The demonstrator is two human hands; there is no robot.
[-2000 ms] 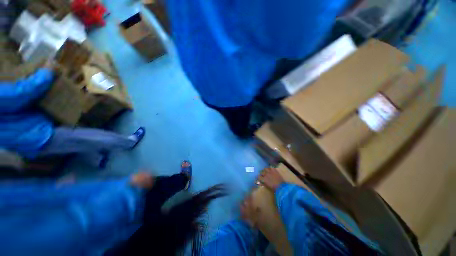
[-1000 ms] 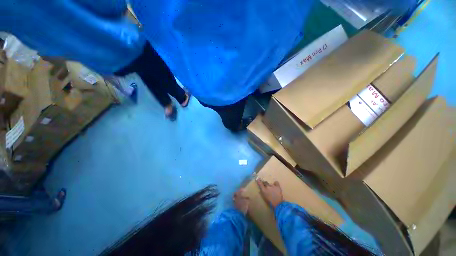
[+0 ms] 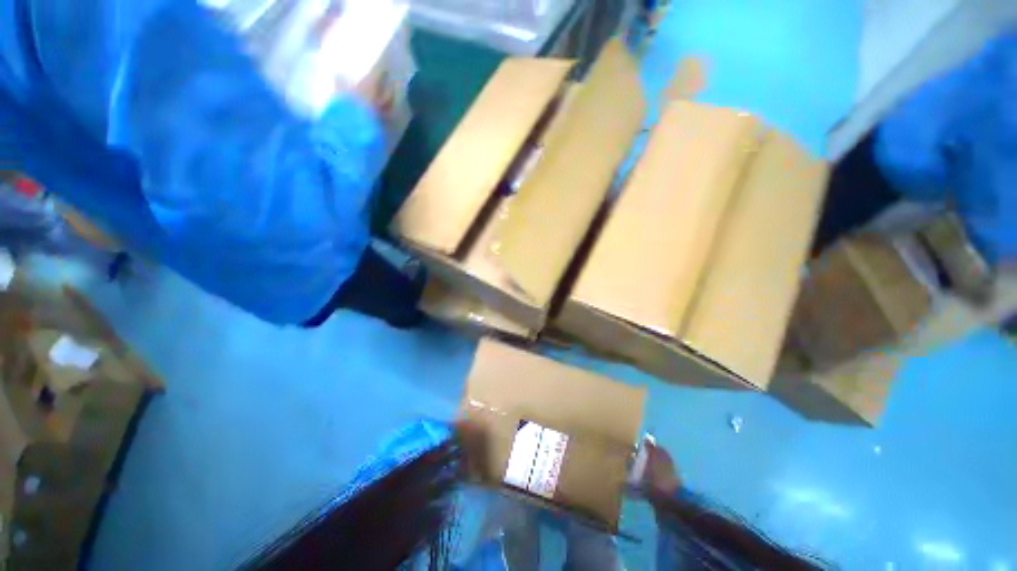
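A closed brown shipping carton (image 3: 558, 407) is between my hands in front of my body, at the lower middle. A white printed label (image 3: 538, 458) is on the face turned towards me. My left hand (image 3: 466, 437) is at its left side, blurred and partly hidden by dark hair. My right hand (image 3: 660, 468) is against its right side, blurred. The fingertips are not clear.
Two larger cartons with folded flaps, one left (image 3: 480, 167) and one right (image 3: 680, 223), stand just beyond. A blue-jacketed person (image 3: 234, 178) is at upper left, another (image 3: 959, 145) at right handling an open carton (image 3: 859, 301). More cartons (image 3: 67, 424) lie left.
The view has swung to the right. My hands have gone from the top of a carton to the sides of the labelled carton. A person and an open carton now show at right.
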